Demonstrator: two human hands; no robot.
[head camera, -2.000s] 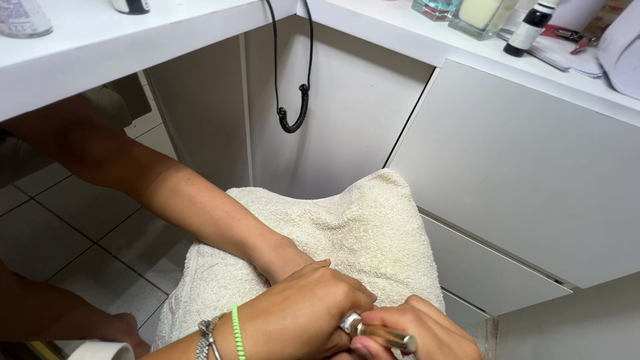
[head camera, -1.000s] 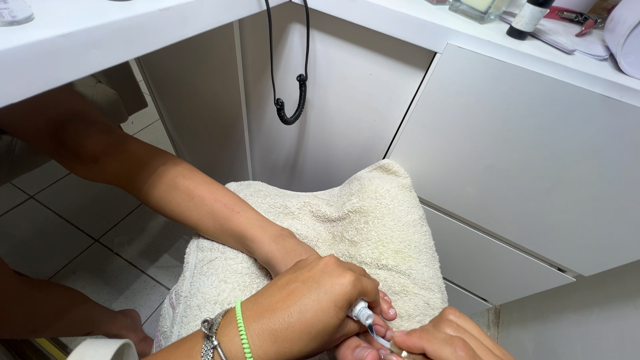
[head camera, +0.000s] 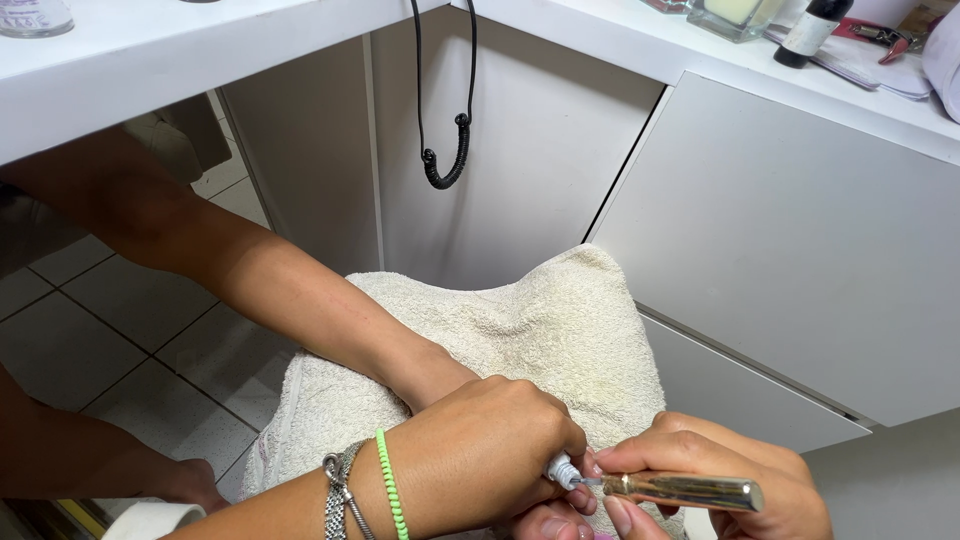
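My left hand (head camera: 487, 442), with silver bracelets and a green beaded bracelet at the wrist, holds a small nail polish bottle (head camera: 562, 471), its threaded neck pointing right. Between the fingertips of my right hand (head camera: 720, 465) is a gold-coloured brush cap (head camera: 682, 489). Its thin brush tip is at the bottle's mouth. Under my left hand, another person's arm (head camera: 322, 307) reaches in from the upper left over a cream terry towel (head camera: 525, 330); that person's fingers show partly beside the bottle.
A white countertop (head camera: 585, 37) runs across the top. It bears a black bottle with a white label (head camera: 810, 34), a glass jar (head camera: 727, 16) and a red-handled tool (head camera: 870, 31). A coiled black cord (head camera: 450, 169) hangs below. The person's other hand (head camera: 195, 480) is at lower left.
One second ago the brush was out at the person's fingers, right of the bottle; now its tip is at the bottle's mouth. The cap in my right hand has come closer to the bottle.
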